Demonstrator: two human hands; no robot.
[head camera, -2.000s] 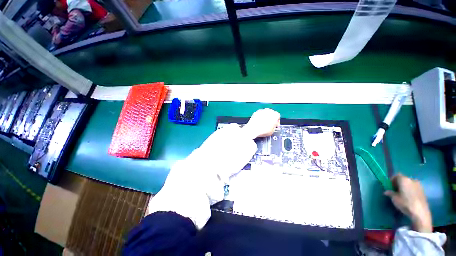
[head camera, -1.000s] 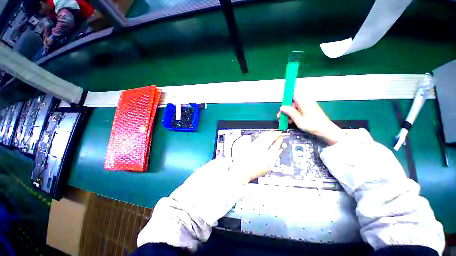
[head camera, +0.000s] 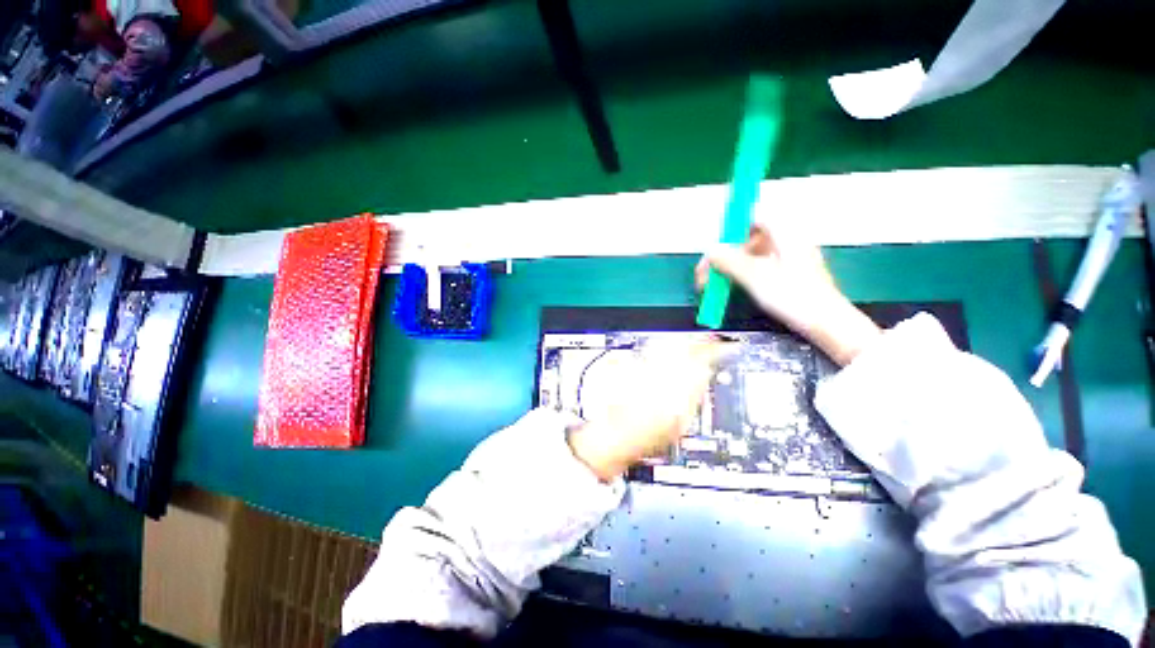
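An open laptop chassis (head camera: 760, 557) lies in front of me, silver-grey with a dark surround. Its motherboard (head camera: 773, 411) spans the far half, with a black thin wire at its left. My right hand (head camera: 792, 285) holds a bright green flat tool (head camera: 749, 177) near its lower end, upright and slightly blurred, over the far edge of the laptop. My left hand (head camera: 652, 411) lies over the left-middle of the motherboard, fingers pointing to the far edge. It is blurred, and whether its fingertips hold anything cannot be told.
A blue bin (head camera: 443, 304) with dark small parts and a red bubble-wrap bag (head camera: 319, 336) are at left. More open laptops (head camera: 133, 380) stand far left, above a divided carton (head camera: 272, 576). A white-handled pen (head camera: 1089, 279) lies at right. A white label strip (head camera: 975, 57) hangs above. A person's arm shows top left.
My right hand has picked up the green tool from right of the laptop and brought it to the far edge. My left hand has drawn back from the far edge onto the board.
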